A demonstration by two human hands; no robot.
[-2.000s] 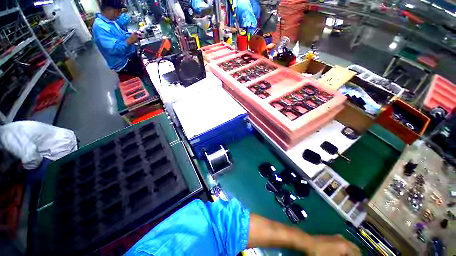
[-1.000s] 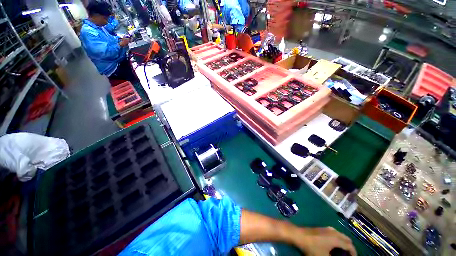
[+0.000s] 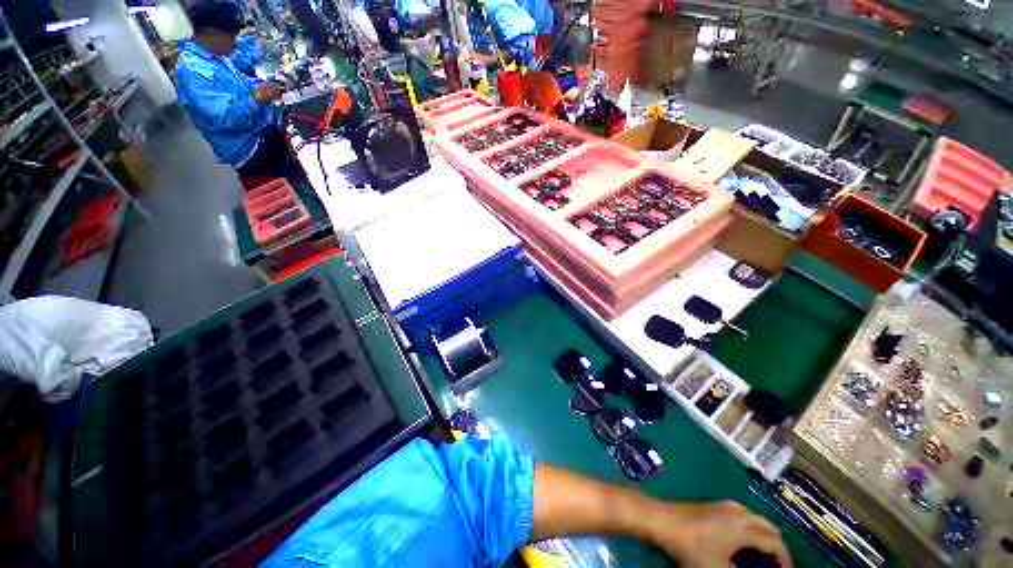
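My left hand [image 3: 728, 533] reaches in from the bottom centre, its blue sleeve behind it. Its fingers are curled round a black unit [image 3: 755, 558] at the bottom edge, which cuts off part of the unit. My right hand is out of the picture. A cluster of black rounded units [image 3: 613, 425] with small white labels lies on the green mat [image 3: 522, 427], beyond my left forearm.
A compartment tray [image 3: 728, 418], dark pen-like tools [image 3: 828, 518] and a parts board [image 3: 816, 416] lie at right. Stacked pink trays [image 3: 622, 262] stand ahead. A wire spool [image 3: 464, 353] and a black pocket tray [image 3: 239, 405] are at left. A person [image 3: 228, 94] sits far left.
Since two seconds ago the view has shifted slightly, and a black unit now shows at my left hand's fingers. Over the last second the hand has hardly moved.
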